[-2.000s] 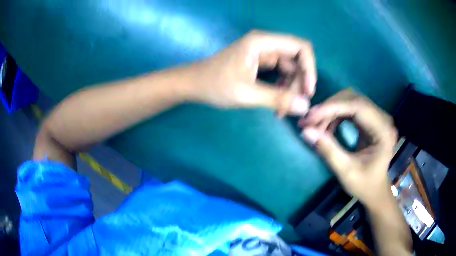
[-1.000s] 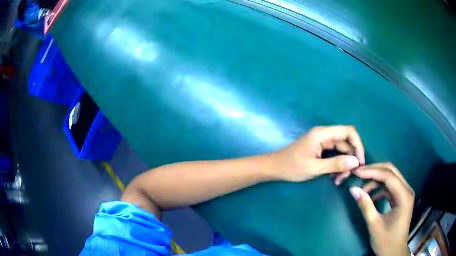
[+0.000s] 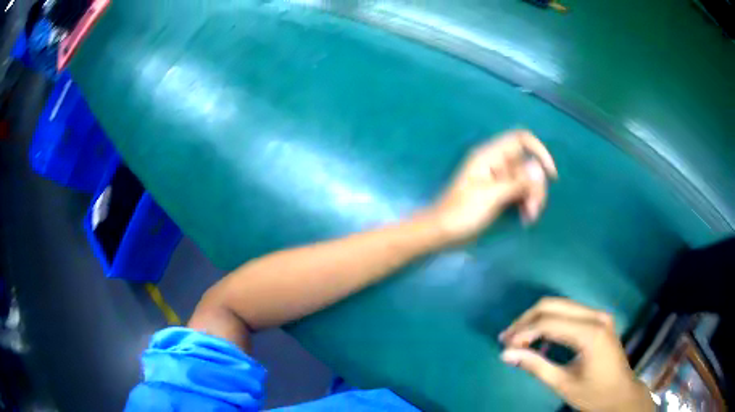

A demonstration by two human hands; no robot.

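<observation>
My left hand (image 3: 493, 183) is bare and raised over the green mat (image 3: 338, 121). Its fingers are curled and blurred, so I cannot tell whether they hold anything. My right hand (image 3: 576, 350) is bare, at the lower right, with thumb and index finger close together. A tiny dark spot shows at its fingertips; I cannot tell whether it is a part. The fixture (image 3: 685, 374) is partly in view behind my right hand, with an orange-brown frame and shiny centre, cut off by the picture's edge.
A black upright block (image 3: 709, 282) stands at the right edge. Blue bins (image 3: 149, 245) are on the floor beyond the bench's left edge. A red-pink frame edge (image 3: 80, 32) is at the top left. A small dark and yellow item (image 3: 556, 6) lies at the top.
My hands were together at the fingertips and have now parted. My left hand has moved up and left, my right hand down and left. The view has swung away from the fixture since the earliest frame.
</observation>
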